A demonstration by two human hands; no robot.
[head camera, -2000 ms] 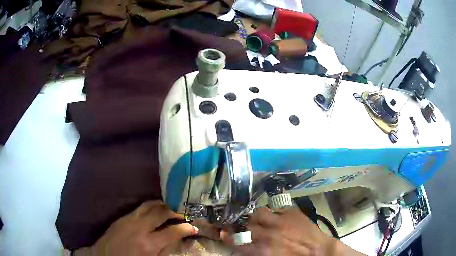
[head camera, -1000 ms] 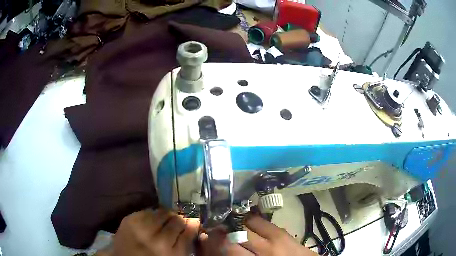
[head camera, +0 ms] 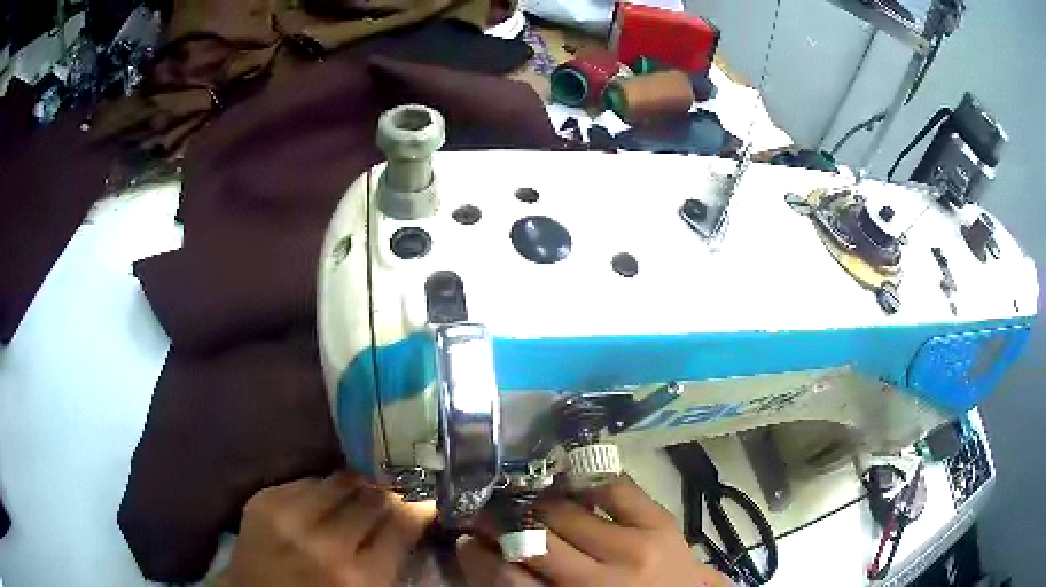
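Note:
A maroon garment panel lies on the table left of and behind the white sewing machine head. My left hand is at the lower left of the needle area, fingers bent at the cloth beside the presser foot. My right hand is just right of it, fingers under the tension dial, partly hidden by the machine's front parts. A small dark piece of cloth shows between the hands. The shiny take-up lever guard hides the needle. Finger grip on the cloth is mostly hidden.
Black-handled shears lie under the arm. Red and dark snips lie at the table's right. Thread cones and a red box stand behind the machine. Brown fabric is heaped at the back left.
The view has shifted, so the machine sits further left in the picture. Both hands have drawn close together at the needle area. The shears' handles, hidden at first, now show.

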